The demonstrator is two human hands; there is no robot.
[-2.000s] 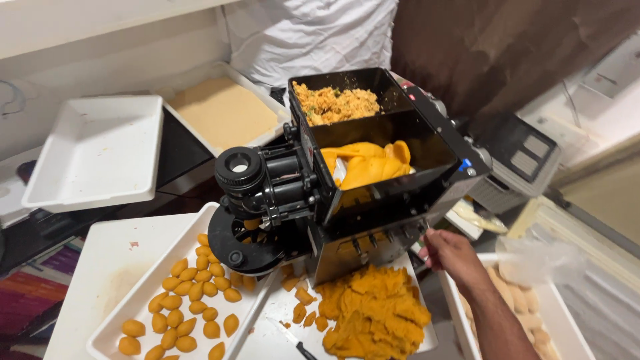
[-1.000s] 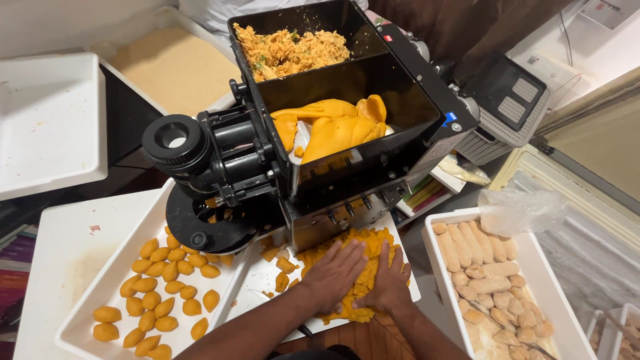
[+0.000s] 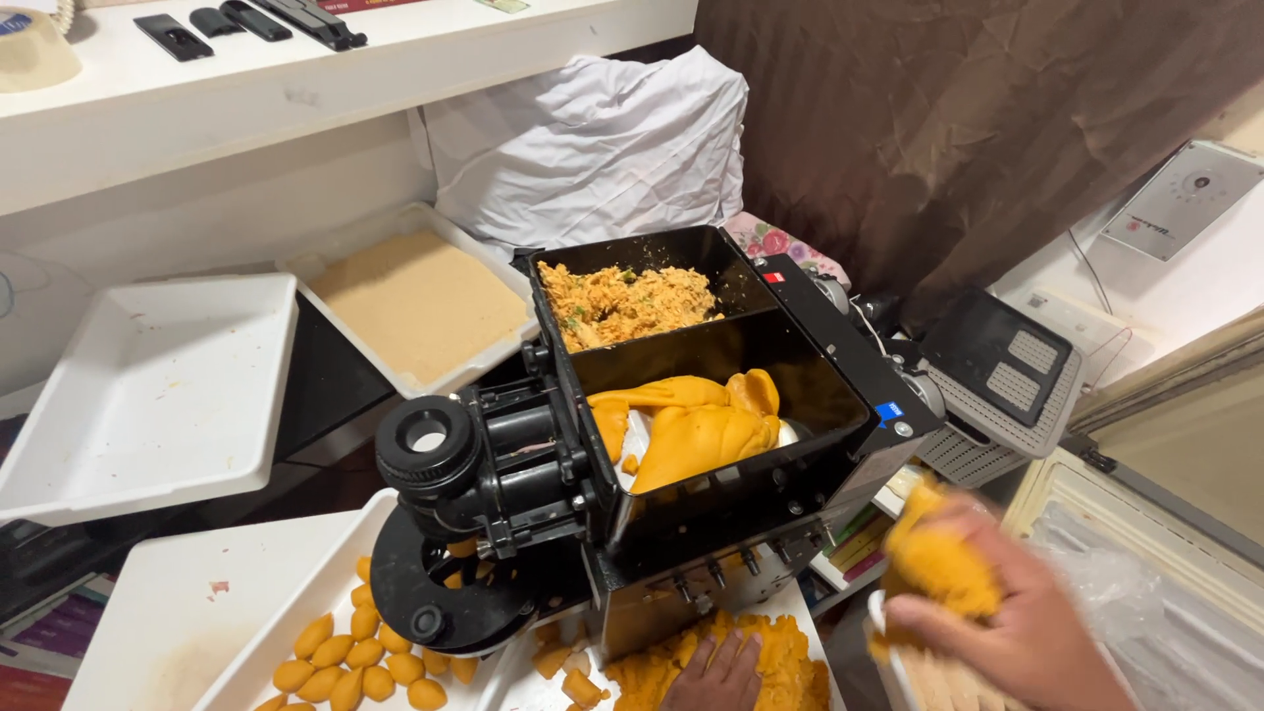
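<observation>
My right hand (image 3: 997,602), blurred, grips a lump of orange dough (image 3: 943,558) to the right of a black filling-and-forming machine (image 3: 711,355). Fingers spread, my left hand (image 3: 719,676) rests on the orange dough mass (image 3: 790,662) below the machine. The machine's rear hopper holds a crumbly orange filling (image 3: 632,301); smooth orange dough (image 3: 701,434) lies in the front hopper. Beneath the round black nozzle (image 3: 430,439) is a black disc plate (image 3: 444,592). Oval orange pieces (image 3: 363,654) lie in a white tray (image 3: 286,592) at its left.
An empty white tray (image 3: 168,385) stands at the left, beside a tray of tan crumbs (image 3: 420,296). A white shelf (image 3: 296,109) runs above them. At the right are a grey basket (image 3: 1027,375) with a black lid and an open chest freezer (image 3: 1136,553). Brown cloth (image 3: 948,109) hangs behind.
Both hands were on the dough mass a second ago. My right hand has risen away to the right with a lump of dough; my left hand remains on the mass. The view has swung upward.
</observation>
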